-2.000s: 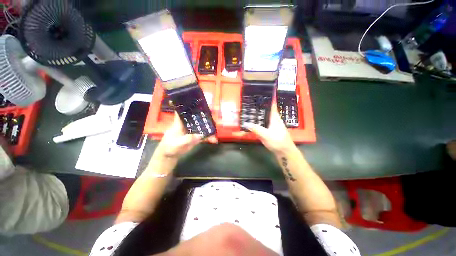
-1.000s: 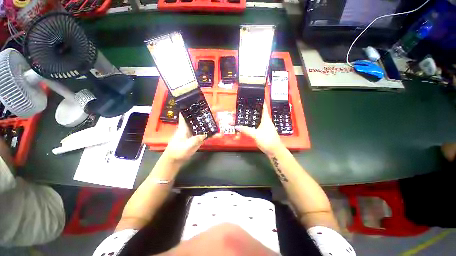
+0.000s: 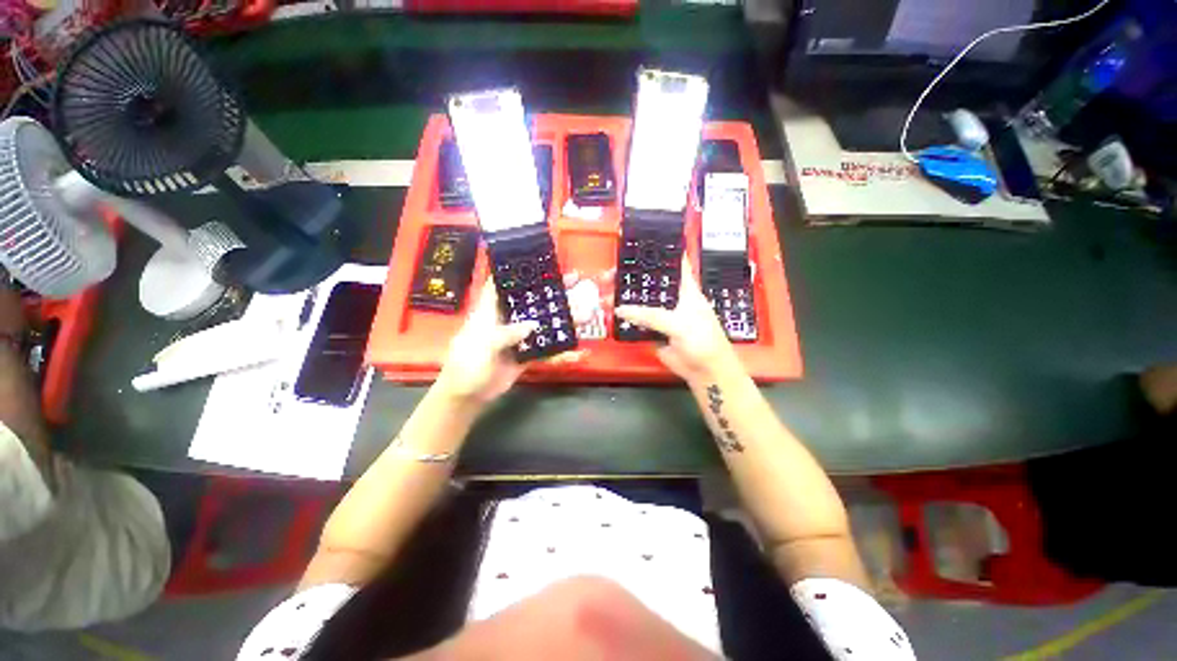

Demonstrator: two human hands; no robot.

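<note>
My left hand [image 3: 484, 351] holds an open flip phone [image 3: 523, 265], its screen glowing white and its black keypad facing me, tilted a little left. My right hand [image 3: 691, 336] holds a second open flip phone [image 3: 651, 252], also lit white, nearly upright. Both thumbs lie at the keypads' lower parts. Both phones are over the red phone tray [image 3: 387, 346]. A third open flip phone [image 3: 727, 239] lies in the tray's right side. Closed dark phones with gold marks sit in the left pocket [image 3: 444, 267] and the back middle pocket [image 3: 590, 168]. Small white labels show between the held phones.
At left are a dark fan [image 3: 152, 103], a white fan [image 3: 45, 213], a white stick-like object [image 3: 207, 368], and a black smartphone [image 3: 338, 342] on a paper sheet [image 3: 252, 433]. A blue mouse [image 3: 956, 172] is at right. People's arms show at both sides.
The left-hand phone has moved right and stands more upright than before. The right-hand phone has moved slightly right. Both hands still hold their phones, and the left tray pocket shows more fully.
</note>
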